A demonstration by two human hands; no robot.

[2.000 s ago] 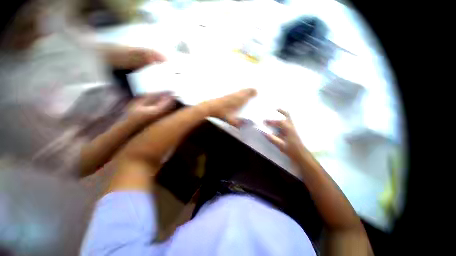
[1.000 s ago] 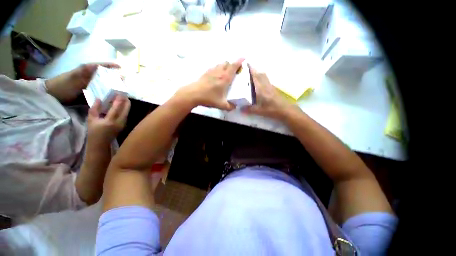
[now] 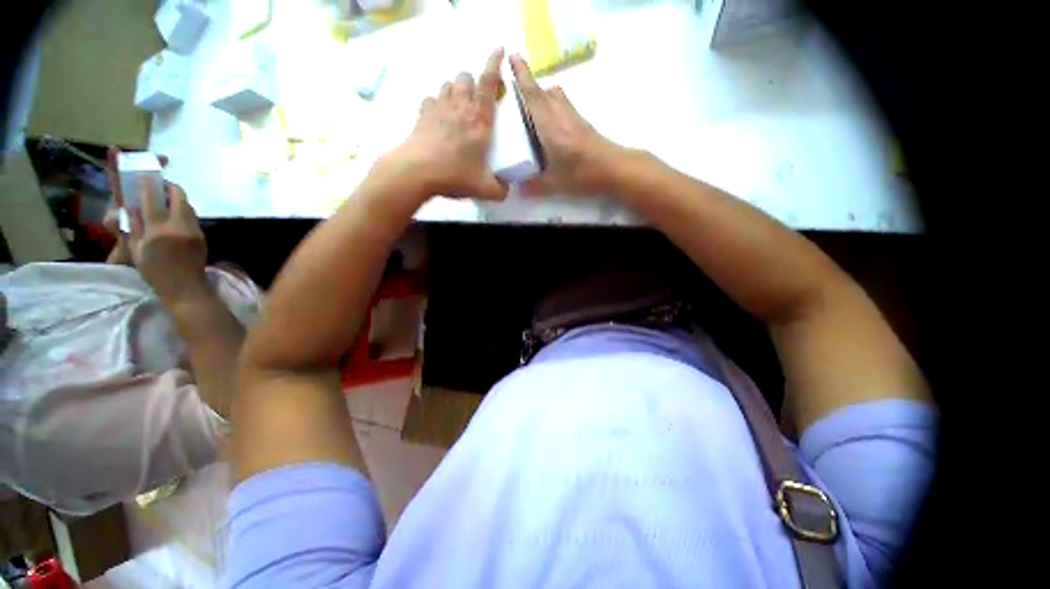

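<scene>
A white retail box [image 3: 514,140] stands on the white tabletop near its front edge, between my two hands. One of its sides looks dark. My left hand [image 3: 455,136] lies along the box's left side, with fingers pointing away from me and the thumb at the near end. My right hand [image 3: 567,129] is flat along the box's right, dark side. The two hands press the box between them. The fingertips nearly meet at its far end. The box's front and any print on it cannot be made out.
Yellow sticker sheets [image 3: 557,46] lie beyond my hands. Small white boxes [image 3: 244,90] stand at the back left. Another person's hand [image 3: 170,239] holds a white box [image 3: 141,184] at the left. A larger white stack [image 3: 754,21] is at the back right. Brown cardboard [image 3: 90,71] is at far left.
Two seconds ago my hands were apart; one second ago they were around the box. Now they still hold it, and the view has shifted. The other person's box is more upright.
</scene>
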